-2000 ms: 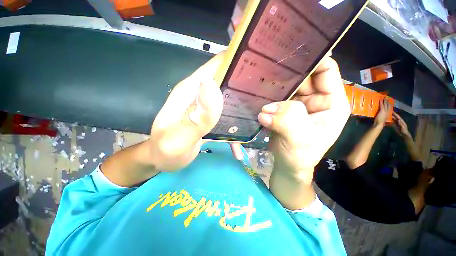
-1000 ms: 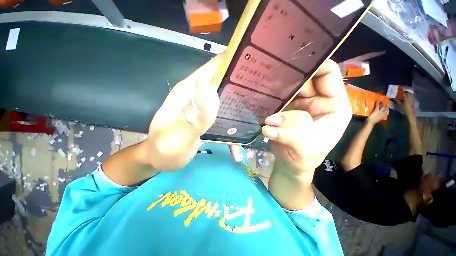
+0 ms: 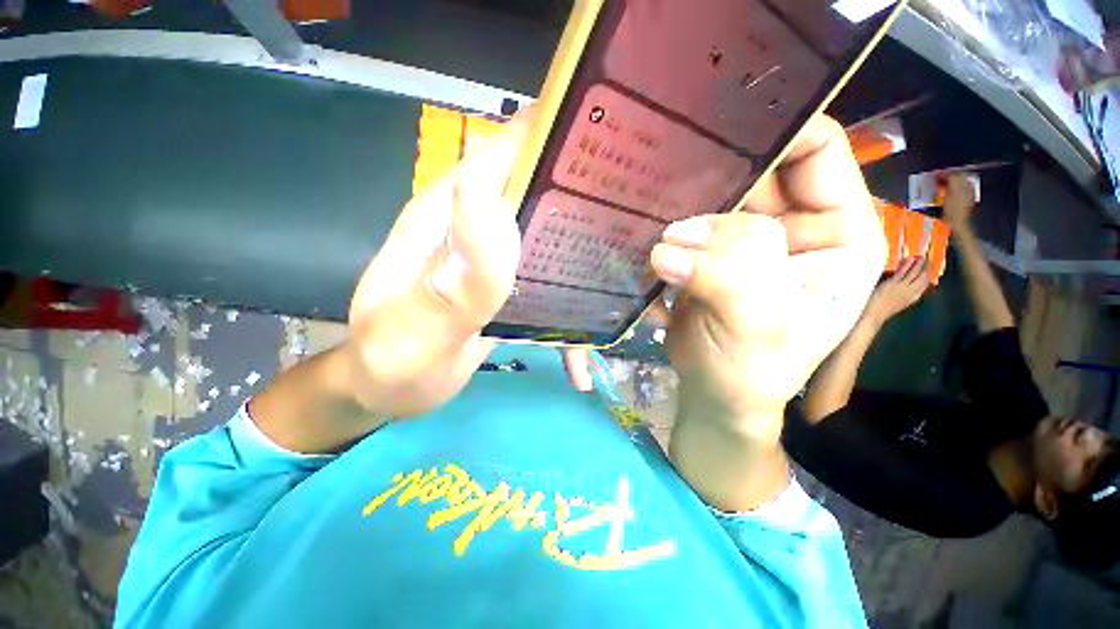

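Observation:
A large smartphone with a yellow edge and a lit, pinkish screen of text panels is held tilted in front of me; its top is cut off by the frame edge. My left hand grips its left edge and lower corner. My right hand holds its right edge, with fingers behind it and the thumb at the lower right of the screen. Orange cartons show on the belt beside my left hand, partly hidden by the hand and phone.
The dark green conveyor with its pale rail runs behind my hands. At right, a co-worker in black handles orange cartons. White scraps litter the floor. A white bench holds clear plastic.
Orange cartons have appeared on the belt beside my left hand. The phone has shifted slightly left, and its screen text has scrolled. The co-worker's far hand has reached to a carton beyond the rail.

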